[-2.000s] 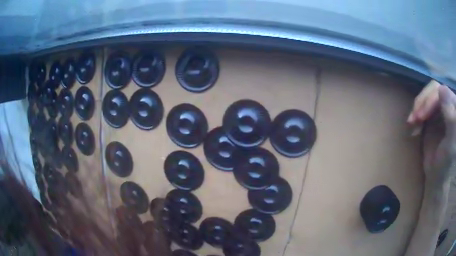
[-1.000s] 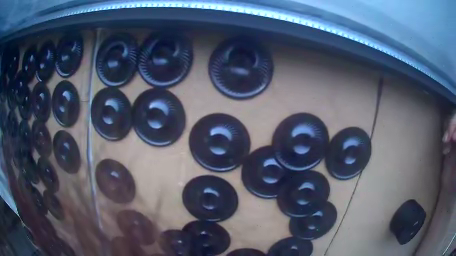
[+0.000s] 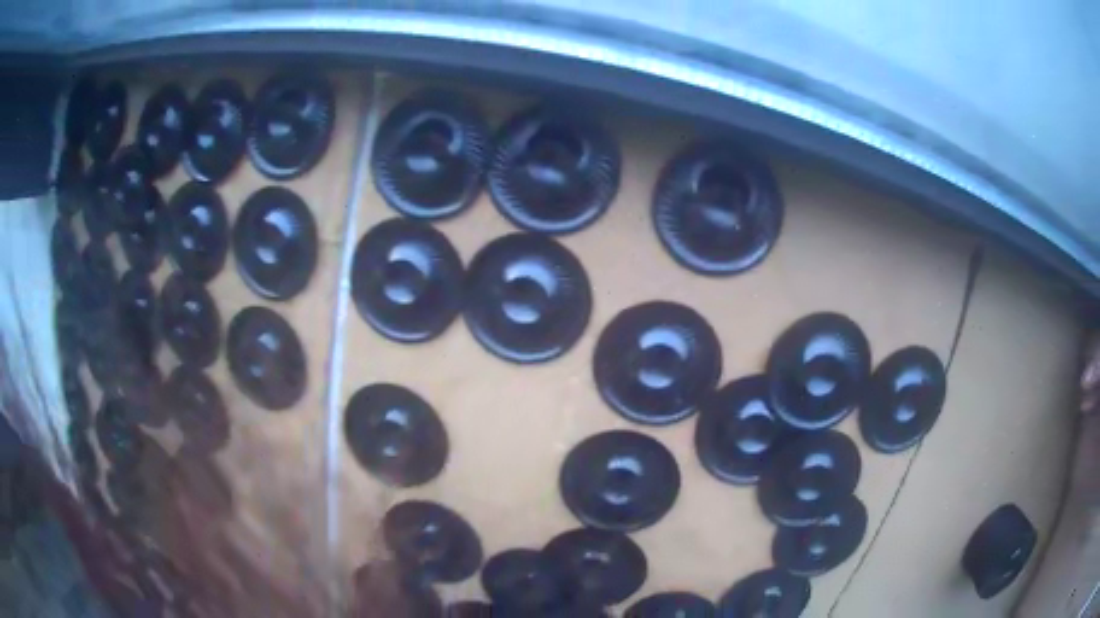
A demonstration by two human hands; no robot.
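Many black glossy round discs with raised rings and shiny centre domes lie on brown cardboard (image 3: 519,417), some overlapping. One disc (image 3: 718,208) lies alone near the upper edge. A dense group (image 3: 275,242) lies at the left. A taller dark round piece (image 3: 1000,551) stands apart at the lower right. My right hand (image 3: 1090,377) is mostly cut off by the right edge, and its fingers and hold cannot be made out. A reddish-brown blur covers the lower left over some discs; it may be my left hand or arm, but no fingers are distinct.
A pale straight strip (image 3: 352,290) runs down the cardboard at the left, and a thin dark fold line (image 3: 923,441) crosses it at the right. A dark window frame with a bright edge (image 3: 543,70) curves along the top. A pale area shows at the far left.
The view has shifted, so my right hand has slid almost out at the right edge. The discs first look nearer, then move rightward in the picture. The lower-left blur has changed shape.
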